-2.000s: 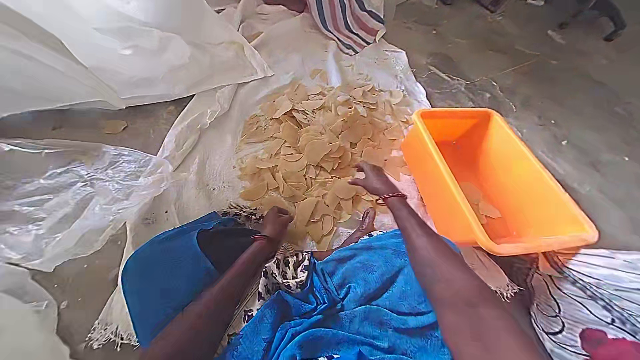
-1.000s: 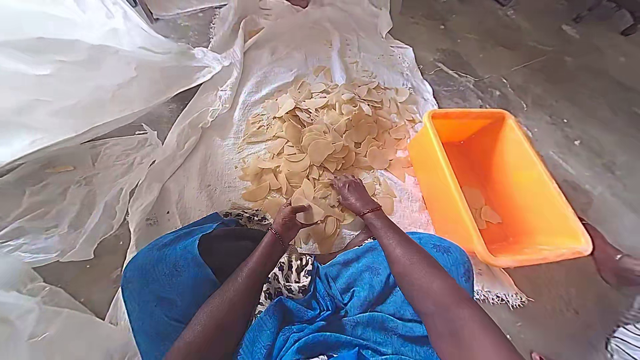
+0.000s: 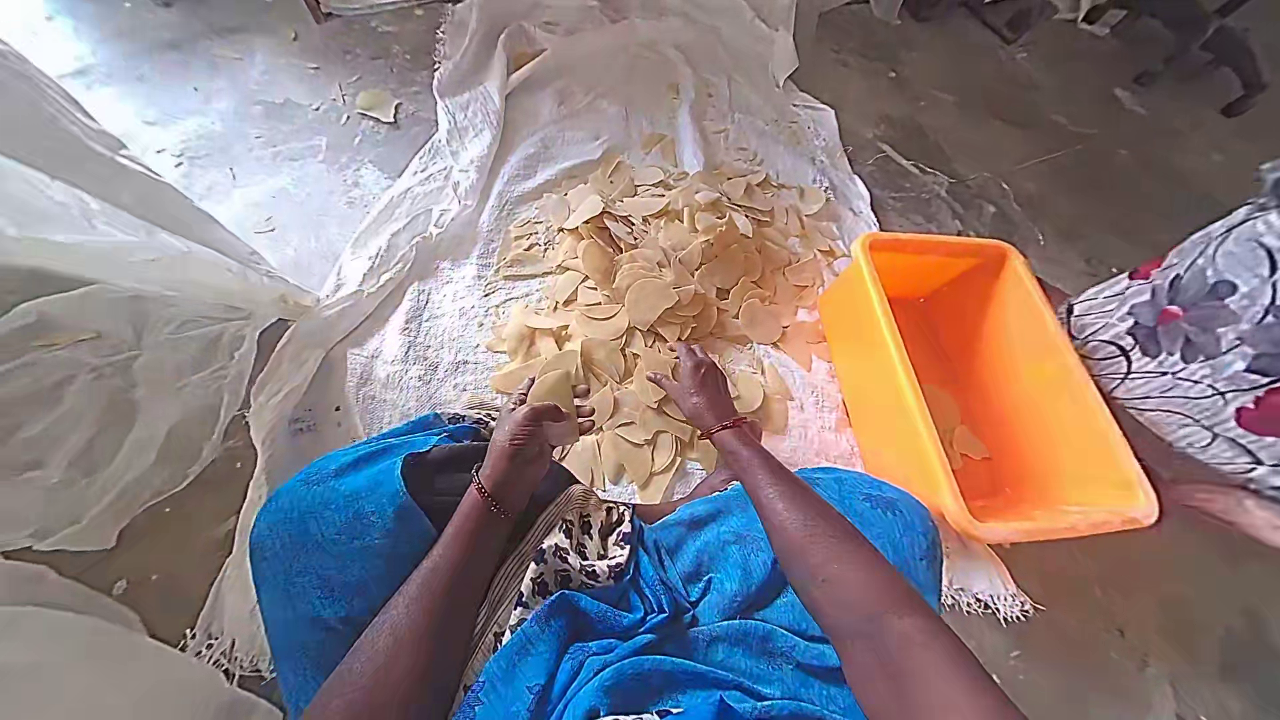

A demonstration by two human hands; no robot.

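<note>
A broad heap of thin, flat, tan dough discs [image 3: 650, 300] lies loosely on a white woven sheet [image 3: 410, 330]. At the heap's near left edge, my left hand [image 3: 527, 435] holds a few of the discs [image 3: 553, 392], thumb on top. My right hand [image 3: 700, 390] rests on the near side of the heap, fingers spread over the discs; whether it grips one is hidden. To the right of the heap stands an orange plastic tub [image 3: 1040, 390] with a few discs [image 3: 968, 443] at its bottom.
Translucent plastic sheeting [image 3: 130, 380] bunches up on the left. A person in a floral garment [image 3: 1190, 330] is close beside the tub's right side. One loose disc [image 3: 377, 104] lies on the floor at the upper left. Blue cloth [image 3: 700, 600] covers my lap.
My hands, close together one second ago, are now farther apart, the left one with discs in it. The person in the floral garment has come into view at the right of the tub.
</note>
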